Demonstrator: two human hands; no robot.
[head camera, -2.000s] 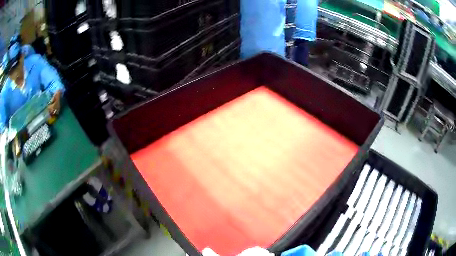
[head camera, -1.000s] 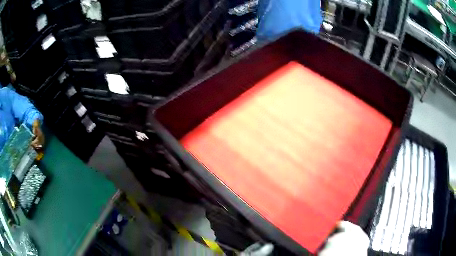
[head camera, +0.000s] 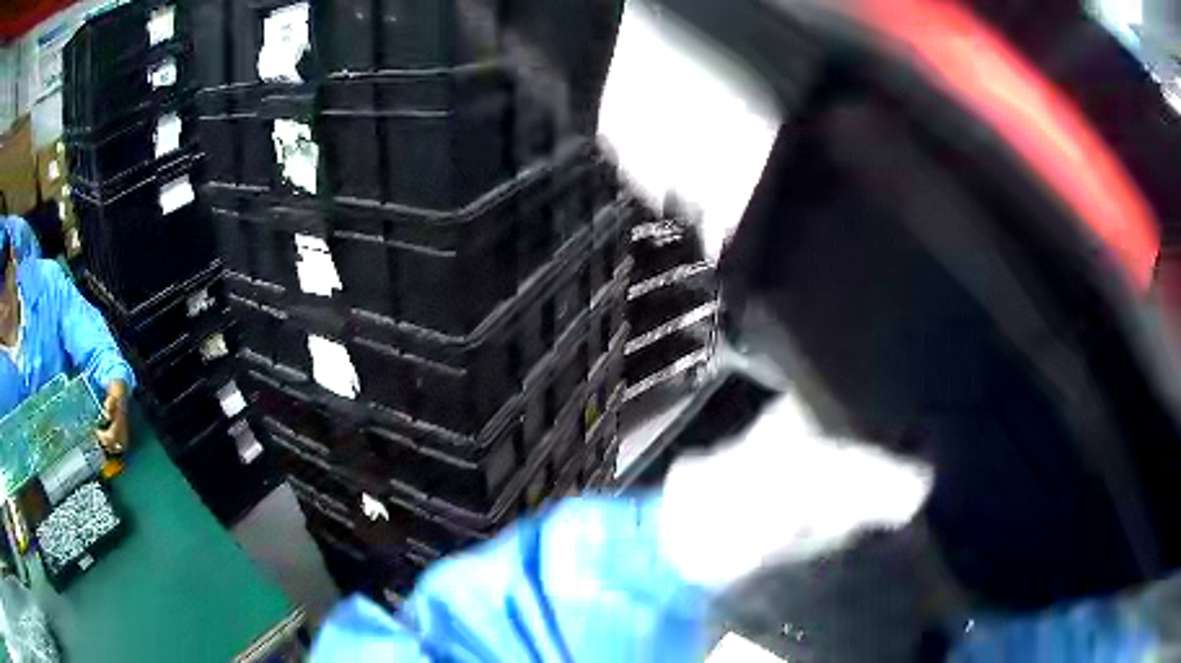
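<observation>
A large black tote (head camera: 881, 298) is raised and tilted at the right, close to the camera and blurred. A strip of red liner sheet (head camera: 1036, 117) shows at its upper right. My left hand (head camera: 790, 492), in a white glove with a light blue sleeve, is at the tote's lower left edge and grips it; the fingers are blurred. A blue sleeve shows at the bottom right edge, but my right hand is hidden. A blurred white patch beside the tote's upper left edge cannot be made out.
Tall stacks of black totes (head camera: 402, 156) with white labels stand at left and centre. At the far left a person in blue holds a green circuit board (head camera: 52, 434) over a green-topped table (head camera: 175, 557). A black tray (head camera: 78, 531) lies on it.
The tote has gone from lying with its red floor facing me to being raised and tilted at the right. My left hand and sleeve have come up into view. The view has turned left.
</observation>
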